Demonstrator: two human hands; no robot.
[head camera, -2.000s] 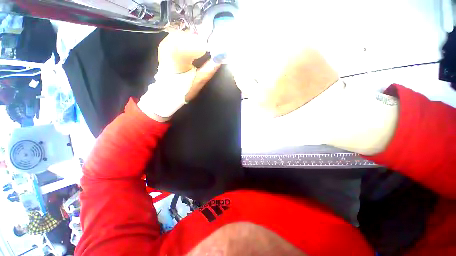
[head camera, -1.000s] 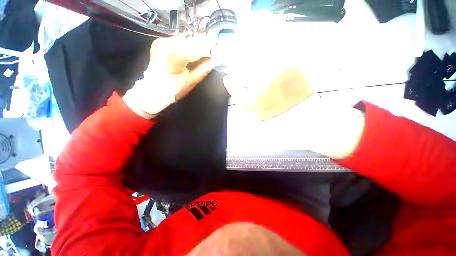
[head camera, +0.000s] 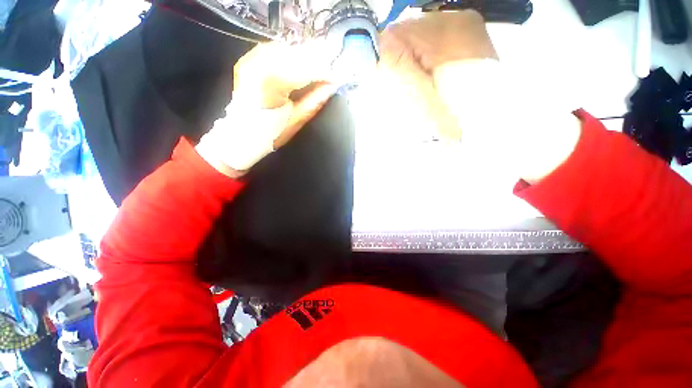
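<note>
A large black garment piece (head camera: 296, 197) lies left of the needle area and hangs over the table's front edge. My left hand (head camera: 277, 87) presses on the cloth with thumb and finger closed at its upper edge, beside the round ringed fitting (head camera: 357, 45). My right hand (head camera: 440, 57) is right of the fitting, its fingers partly lost in the glare; whether it holds anything cannot be told. The metal parts of the sewing machine (head camera: 284, 23) show at the top; the needle point is hidden.
The white table (head camera: 425, 189) has a ruler strip (head camera: 470, 241) along its front edge. Black labels (head camera: 656, 114) lie at the right. A dark object (head camera: 501, 10) lies behind my right hand. Clear plastic (head camera: 64, 136) and a grey vented box (head camera: 34, 216) are at the left.
My right hand has moved up and back from the middle of the table to beside the round fitting. My left hand stays at the cloth's upper edge. The view has shifted.
</note>
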